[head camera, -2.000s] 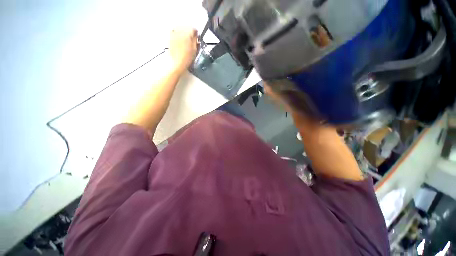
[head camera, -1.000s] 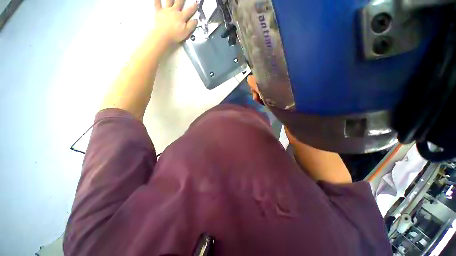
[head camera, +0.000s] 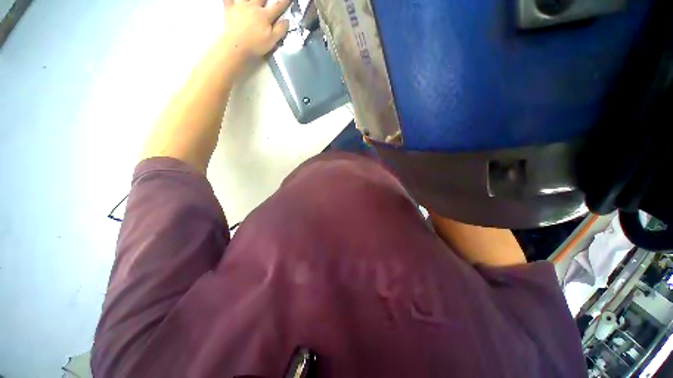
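Note:
The straight-knife cutting machine (head camera: 472, 81) has a blue and silver-grey motor body that fills the upper right. Its grey base plate (head camera: 313, 81) sits on the pale table at upper centre. My left hand (head camera: 254, 28) lies spread, palm down, on the white paper marker (head camera: 96, 96), just left of the narrow metal parts of the upright; its fingertips are near the top edge. My right hand is hidden behind the motor; only the forearm shows below it. A thin dark cut line (head camera: 116, 210) shows left of my left sleeve.
A black cable (head camera: 627, 162) hangs at the right of the motor. A dark bar (head camera: 13, 18) crosses the top left corner. At lower right are an orange-edged surface, white fabric (head camera: 601, 255) and a cluttered rack with small items. The near table edge runs beside my body.
Since two seconds ago, my left hand has gone from bunched beside the upright to spread flat. Over the last second, the motor has shifted slightly left and up in view.

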